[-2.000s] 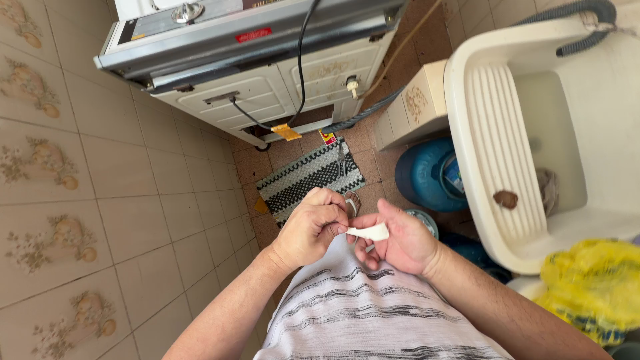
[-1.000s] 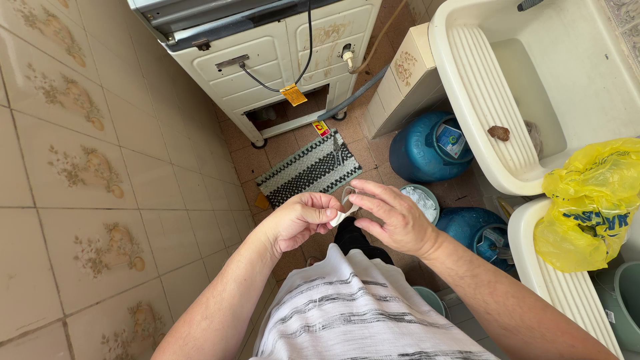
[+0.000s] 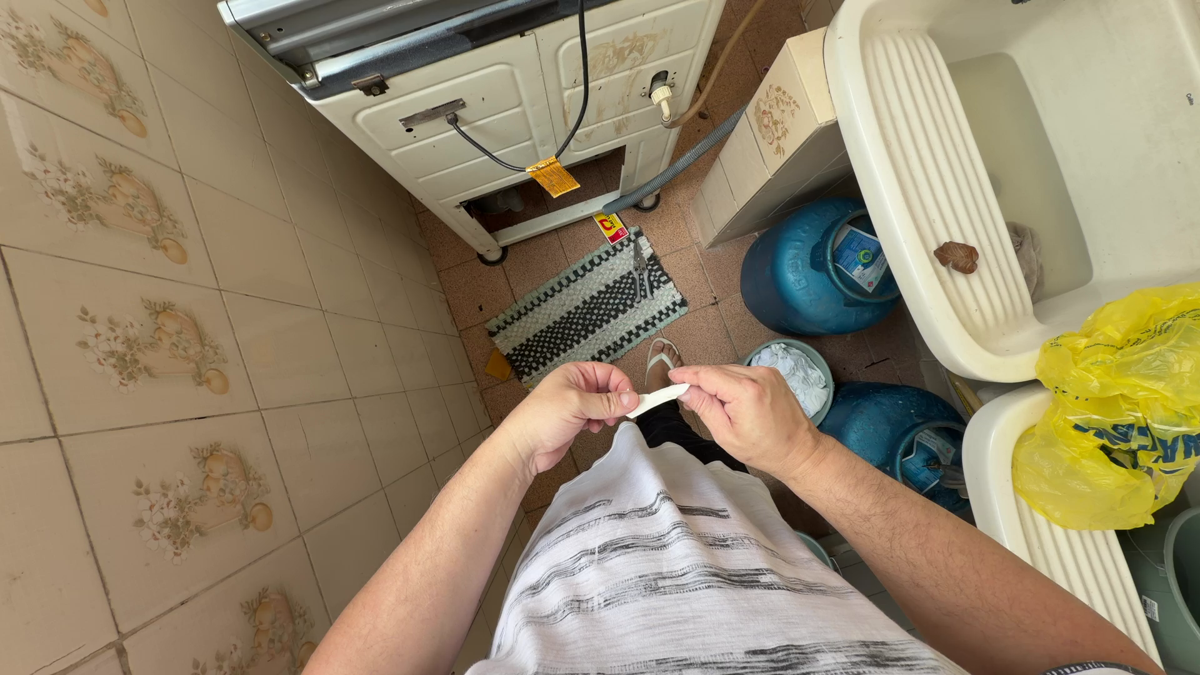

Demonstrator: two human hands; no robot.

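Between my two hands, at the middle of the view, a short white strip (image 3: 658, 400) is stretched; its material cannot be told, though it looks like tape. My left hand (image 3: 572, 412) pinches its left end between thumb and forefinger. The right end is pinched the same way by my right hand (image 3: 750, 412). Beyond them, on the tiled floor, lies a black-and-white woven mat (image 3: 591, 314) with a metal tool (image 3: 641, 267), perhaps pliers, on it. A red and yellow packet (image 3: 611, 228) lies at the mat's far edge.
A white stove (image 3: 469, 141) with a hanging black cable and yellow tag (image 3: 553, 176) stands ahead. Blue gas cylinders (image 3: 806, 272) and a bucket of white cloth or paper (image 3: 797, 375) are at right, beside a laundry sink (image 3: 872, 187) and a yellow plastic bag (image 3: 1106, 422). Tiled wall at left.
My right hand was spread loosely near the strip a second ago; now its fingers pinch the strip's end. The strip now spans between both hands. The view has shifted somewhat.
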